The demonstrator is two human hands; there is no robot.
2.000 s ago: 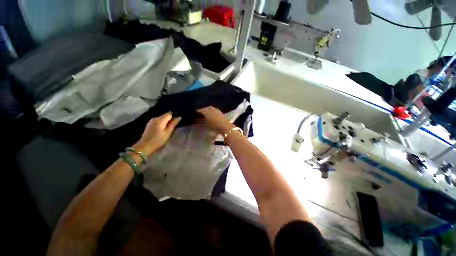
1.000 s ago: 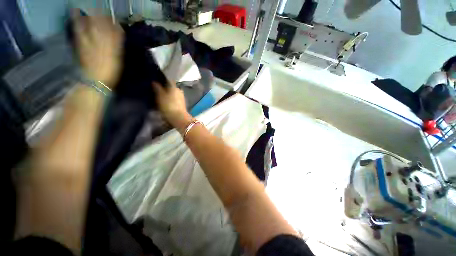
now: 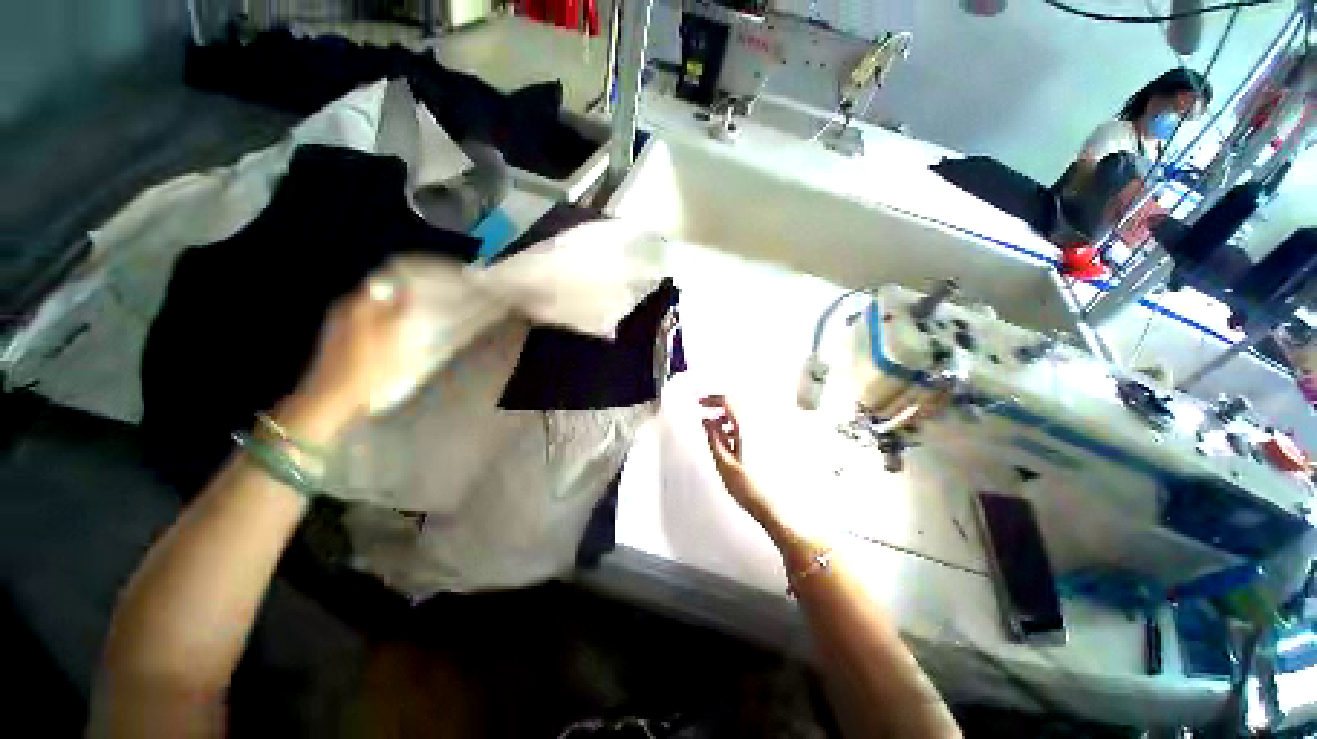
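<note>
My left hand (image 3: 379,335), blurred, holds the edge of a white interfacing sheet (image 3: 585,274) and lifts it over the pile. My right hand (image 3: 725,440) is empty, fingers apart, over the white machine table (image 3: 693,520). A dark cut piece (image 3: 585,367) lies on more pale sheets (image 3: 498,498) between my hands. A large dark garment panel (image 3: 289,260) with curved cuts lies flat at the left on white sheets. The sewing machine (image 3: 939,361) stands right of my right hand, its needle area brightly lit.
A black phone (image 3: 1020,566) lies right of the needle, with a slim dark tool (image 3: 1153,644) beside it. Dark fabric (image 3: 506,123) is piled behind at left. Another machine (image 3: 787,65) stands behind. A masked person (image 3: 1134,159) sits at the back right.
The dark panel my hands carried now lies flat at the left. My left hand has come back with a white sheet's edge. My right hand has moved right, off the fabric. The view has shifted.
</note>
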